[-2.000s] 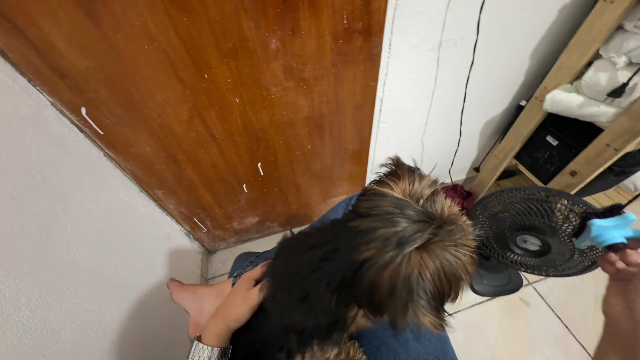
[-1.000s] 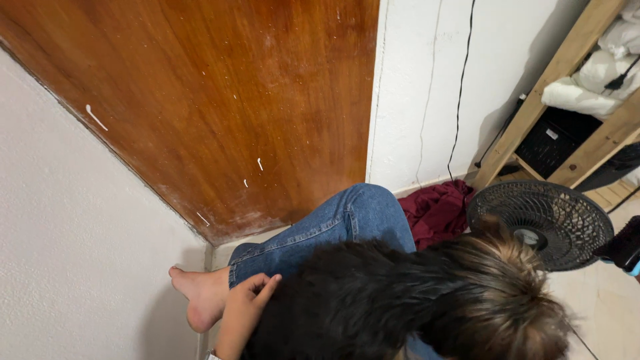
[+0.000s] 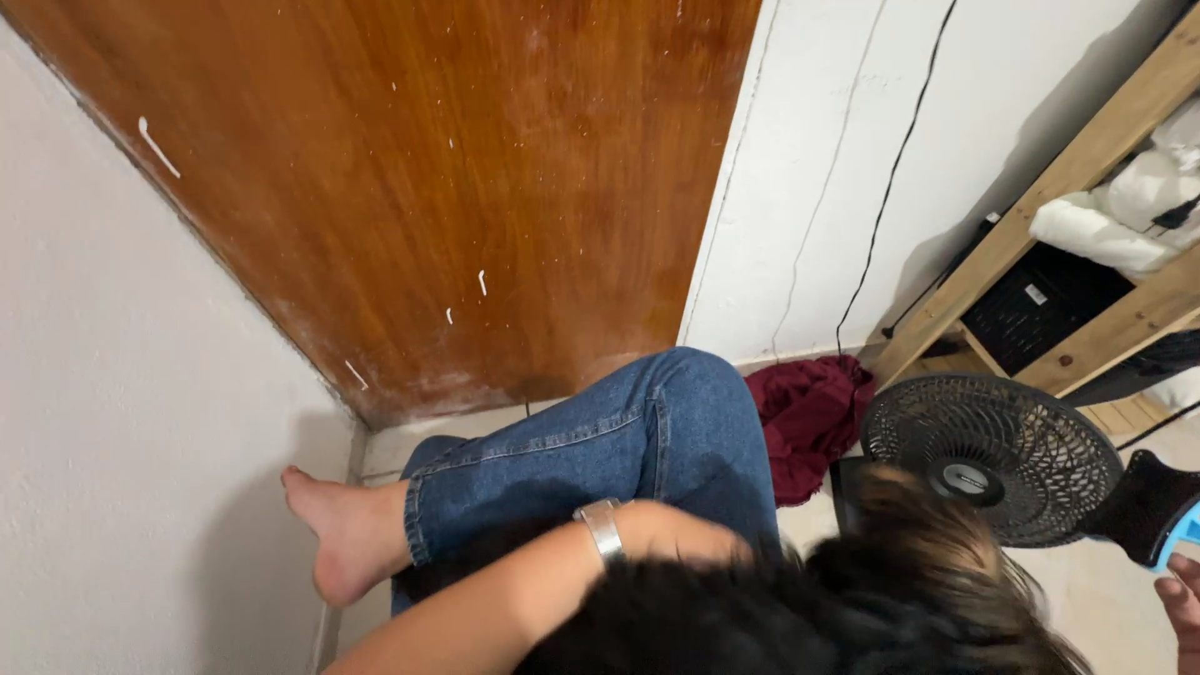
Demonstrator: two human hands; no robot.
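A long-haired dog [image 3: 750, 619] with black and brown fur lies over my lap, on the legs in blue jeans [image 3: 581, 431]. My left hand [image 3: 689, 534], with a metal band at the wrist, rests against the dog's far side; its fingertips are hidden in or behind the fur. At the right edge my right hand [image 3: 1183, 595] is only partly in view, its fingers at the blue edge of a black and blue pet grooming brush [image 3: 1148, 506]. The brush is to the right of the dog's head.
A black fan [image 3: 994, 459] stands on the tiled floor beyond the dog's head. Dark red cloth [image 3: 811, 422] lies by the wall. A wooden shelf [image 3: 1059, 197] holds white bundles and a black crate [image 3: 1045, 300]. A cable [image 3: 891, 178] hangs near the brown wooden door [image 3: 422, 187].
My left hand has moved right, from near the ankle to the dog's far side by the knee. The dog's head, over the knee at first, is now lower and farther right.
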